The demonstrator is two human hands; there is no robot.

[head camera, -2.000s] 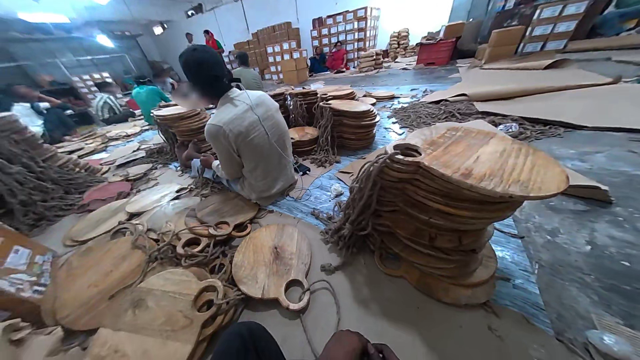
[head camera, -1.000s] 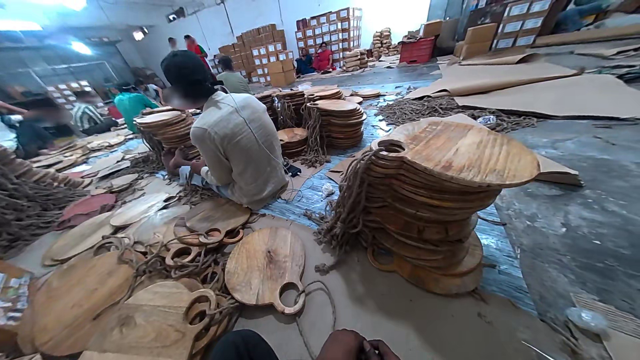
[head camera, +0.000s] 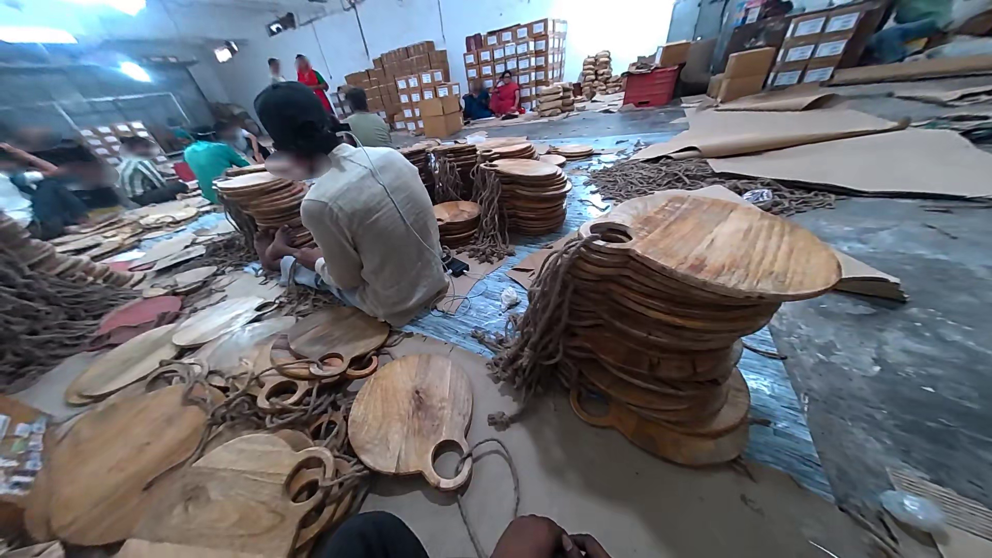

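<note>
At the bottom edge, my left hand (head camera: 528, 536) and my right hand (head camera: 583, 545) show only in part, close together; whether they hold anything cannot be told. Just above them lies a round wooden board (head camera: 415, 415) with a ring handle and a thin cord (head camera: 515, 473) looped through it. More round boards (head camera: 232, 484) with rope loops overlap on the left. To the right rises a tall, uneven stack of wooden boards (head camera: 659, 333), its rope loops (head camera: 535, 333) hanging in a bunch down the left side.
A seated co-worker (head camera: 380, 225), back turned, sits ahead beside further board stacks (head camera: 531, 194). My dark-clothed knee (head camera: 372, 536) is at the bottom. Cardboard sheets (head camera: 852, 159) and a rope pile (head camera: 659, 180) lie at right. A clear plastic item (head camera: 913, 509) rests at lower right.
</note>
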